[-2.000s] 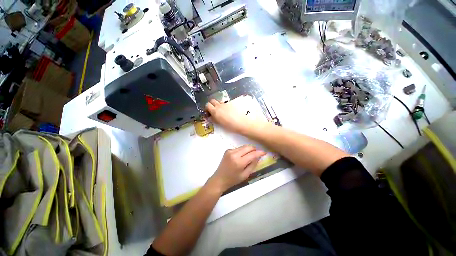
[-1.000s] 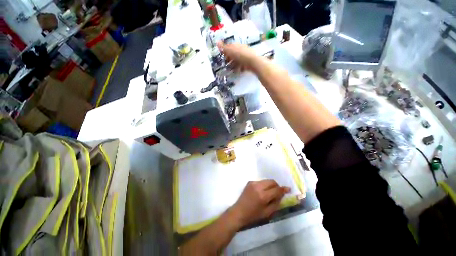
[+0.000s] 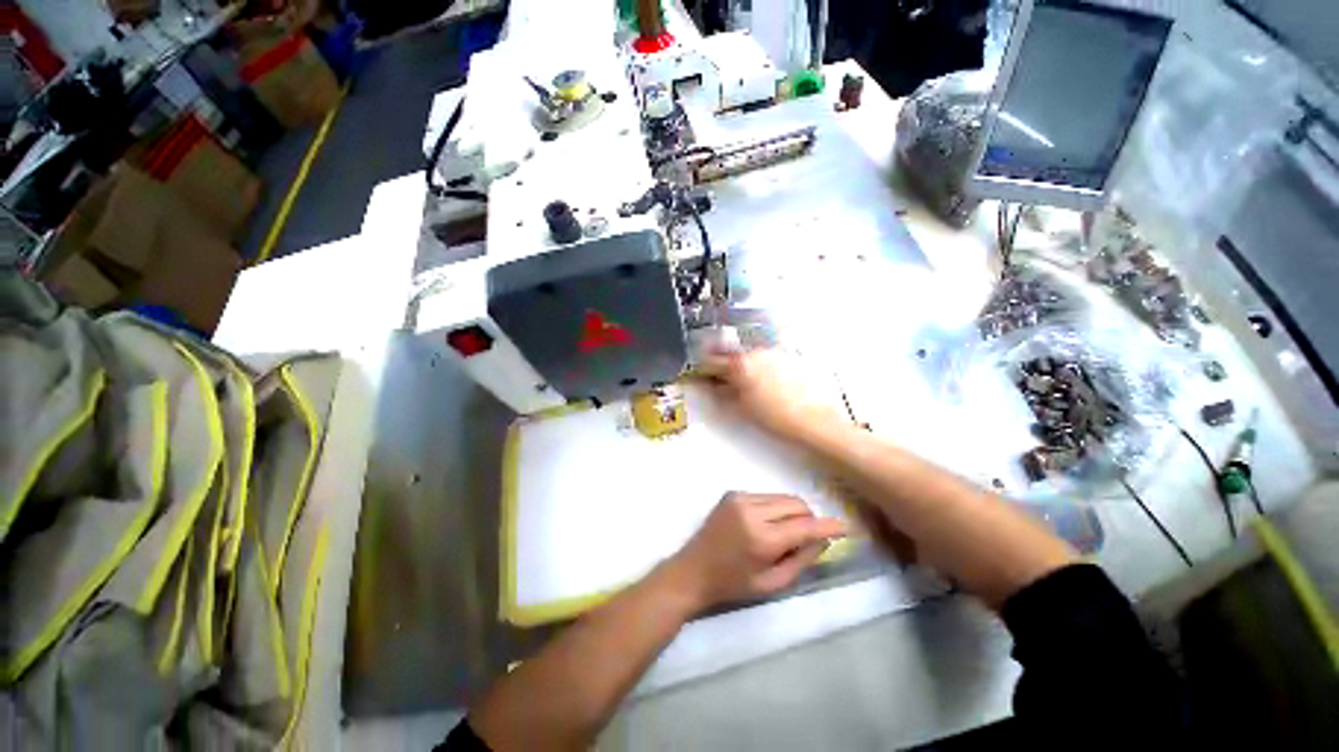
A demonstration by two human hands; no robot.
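Observation:
The white template plate (image 3: pixel 602 507) with a yellow border lies flat under the sewing machine head (image 3: pixel 595 312), which is dark grey with a red logo. A small yellow-gold clamp (image 3: pixel 659 411) sits on the plate below the head. My left hand (image 3: pixel 756 550) rests on the plate's near right part, fingers bent; whether it pinches anything is hidden. My right hand (image 3: pixel 746 379) reaches beside the needle area, right of the head; it is blurred, and its fingertips and anything in them cannot be made out.
A pile of beige fabric with yellow edges (image 3: pixel 176 500) stands at the left. A control touchscreen (image 3: pixel 1079 96) stands at the right rear. A clear bag of dark hardware (image 3: pixel 1069 411) and a green-handled tool (image 3: pixel 1236 473) lie at the right. Cartons (image 3: pixel 162 221) are on the floor.
My right hand has come back from the thread area behind the head to beside the needle area. My left hand stays on the plate. The camera view has shifted.

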